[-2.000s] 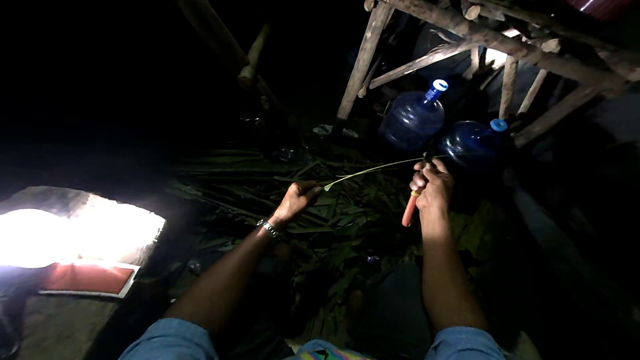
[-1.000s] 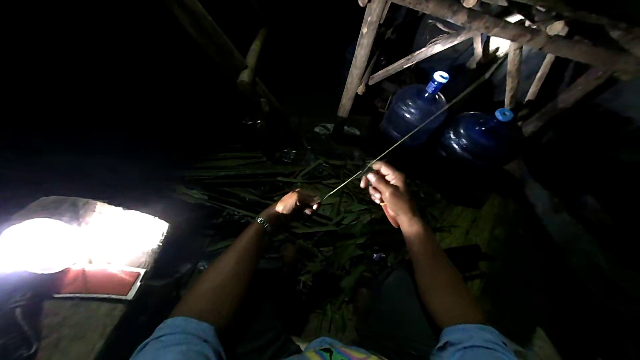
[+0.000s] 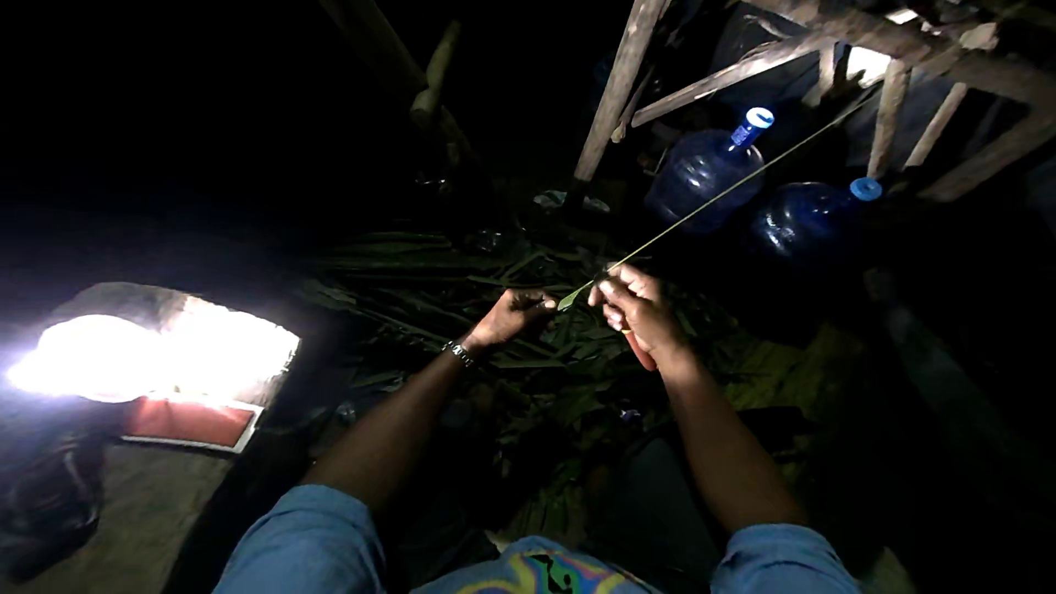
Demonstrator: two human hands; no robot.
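Between finger and thumb, my left hand point(image 3: 513, 318) pinches the end of a thin green leaf strip point(image 3: 701, 206), where a bit of blade widens. The strip runs up to the right, through the fingers of my right hand point(image 3: 639, 309), and on past two blue water bottles toward the wooden frame. My right hand also grips a tool with an orange-red handle point(image 3: 640, 351); its working end is hidden by the fingers and too dark to tell. A metal-banded watch or bracelet point(image 3: 458, 353) is on my left wrist.
Leaf strips and cuttings point(image 3: 412, 280) litter the dark ground beneath my hands. A blue water bottle point(image 3: 708, 177) and another blue bottle point(image 3: 813, 219) stand by a frame of wooden poles point(image 3: 615, 91) at upper right. At left, a bright lamp point(image 3: 99, 359) glares beside a red panel with a pale edge point(image 3: 194, 422).
Two seconds ago a shorter, curved length of strip showed between my hands; now it stretches long to the upper right. My right hand has moved left, nearer my left hand.
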